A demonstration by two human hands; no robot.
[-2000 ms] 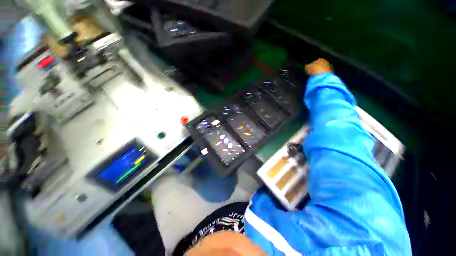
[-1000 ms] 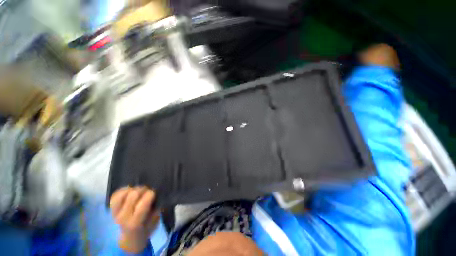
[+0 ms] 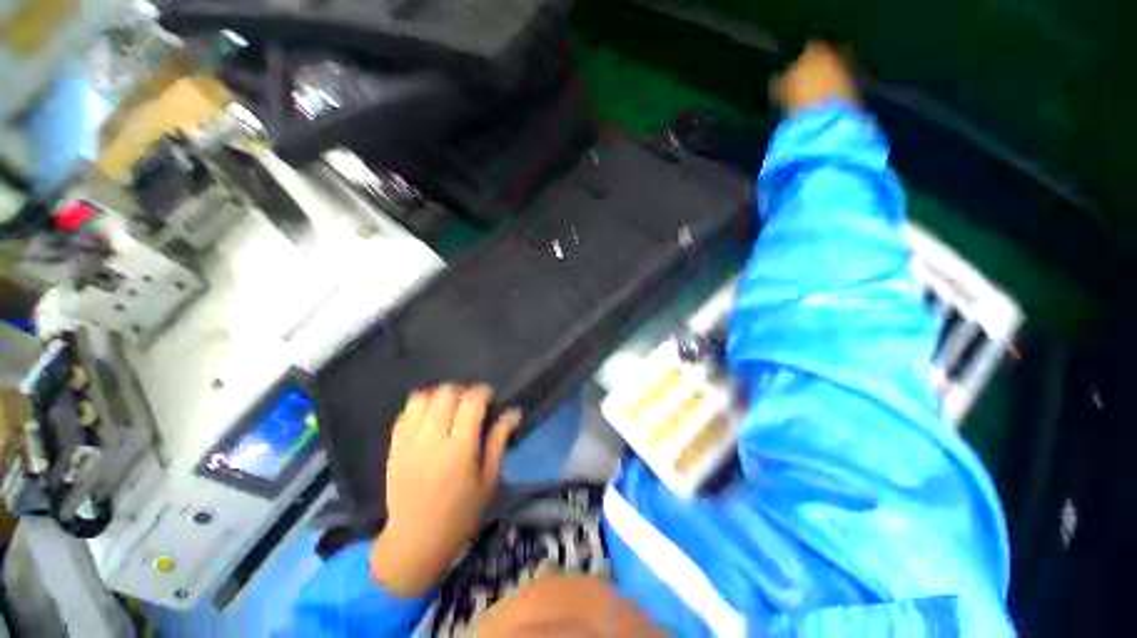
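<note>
A long black carrier tray point(image 3: 549, 274) lies slantwise in front of me. It looks dark and blurred, with no phone bodies visible on it. My left hand point(image 3: 436, 474) grips its near left edge, fingers over the top. My right hand point(image 3: 817, 77) is small and blurred beyond the tray's far right end. A gap shows between that hand and the tray, and I cannot tell whether it holds anything. What lies under the tray is hidden.
The white machine point(image 3: 299, 274) with its blue control screen point(image 3: 268, 439) stands at left. Stacked black trays point(image 3: 436, 62) are behind. A white parts tray point(image 3: 979, 299) lies under my right forearm, with a small dark item point(image 3: 701, 349) at its left part.
The black tray has moved from raised close before me to lower and further off, where a tray with phone bodies lay earlier. My left hand came into view and moved right with it.
</note>
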